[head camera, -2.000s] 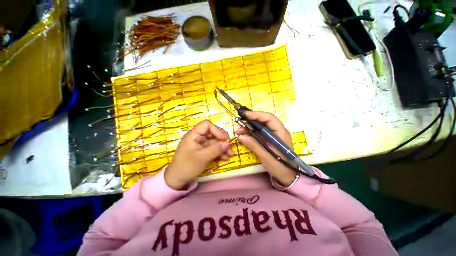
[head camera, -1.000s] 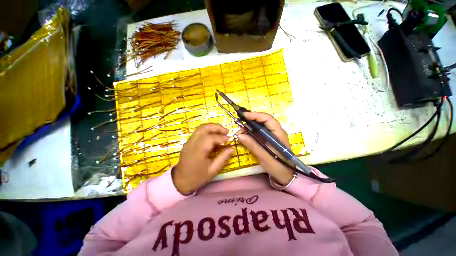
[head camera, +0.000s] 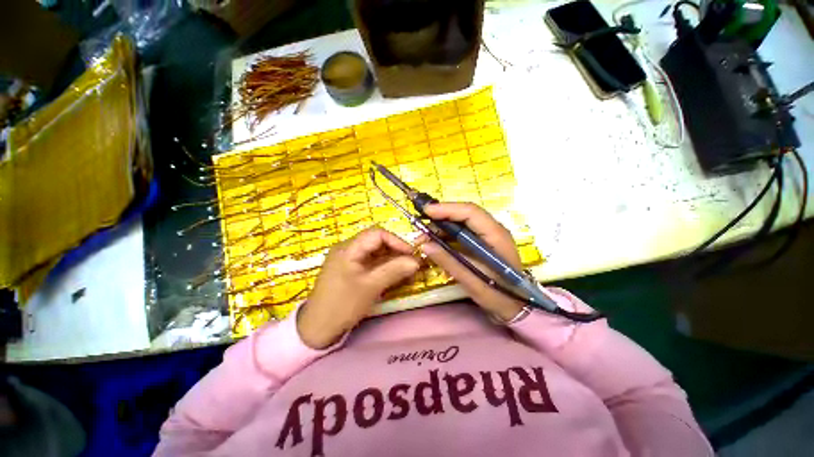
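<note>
The yellow gridded panel (head camera: 446, 143) lies on the white bench under both hands. Lead wires (head camera: 299, 174) run across its left part and stick out past its left edge. My right hand (head camera: 477, 254) holds the dark grey soldering iron (head camera: 486, 252), with a thin guide tube beside it. The iron's tip points up and left over the middle of the panel; whether it touches is unclear. My left hand (head camera: 361, 272) is just left of my right hand, thumb and fingers close together near its fingertips. What the left fingers hold is too small to tell.
An orange-brown wire pile (head camera: 278, 85) and a round tin (head camera: 346, 77) lie behind the panel, beside a brown box (head camera: 428, 78). At right are a phone (head camera: 596, 49), a green tool (head camera: 654, 103) and a black station (head camera: 727, 107) with cables. Stacked yellow panels (head camera: 71, 178) stand at left.
The view has shifted a little, moving the bench items left at the right side. My left fingers have closed in from their more spread pose one second ago. The iron stays in my right hand.
</note>
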